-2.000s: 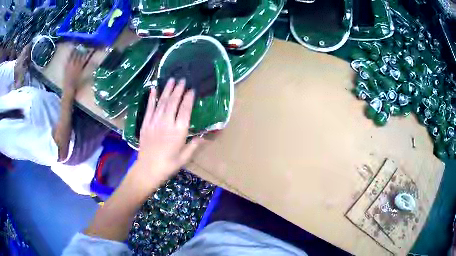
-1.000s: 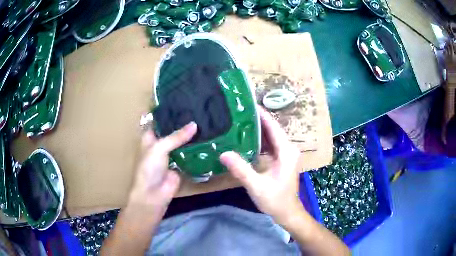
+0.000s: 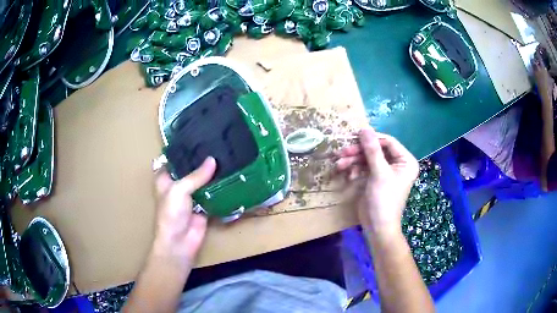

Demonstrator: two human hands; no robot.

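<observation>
A glossy green oval body (image 3: 244, 186) with a pale rim and dark recessed centre is tilted over the cardboard mat. My left hand (image 3: 180, 208) grips its lower left side, thumb on the dark part. A small silver-white tab (image 3: 160, 162) shows at its left edge. My right hand (image 3: 385, 177) is off the body, right of the small whitish oval glue dish (image 3: 303, 140). Its thumb and fingertips are pinched on a thin pale stick (image 3: 347, 136) that points toward the dish. The dish sits on the stained brown glue board (image 3: 311, 177).
A pile of small green-and-silver pieces (image 3: 201, 30) lies beyond the tan mat (image 3: 110, 153). Stacked green bodies (image 3: 36, 147) stand at left. Another body (image 3: 444, 58) lies on the green tabletop at right. A blue crate (image 3: 469, 244) of pieces is below the edge. A person's arm (image 3: 543, 110) shows far right.
My right hand has let go of the body and moved right, now with the thin stick in its fingertips. My left hand still holds the body, now slightly further left in view.
</observation>
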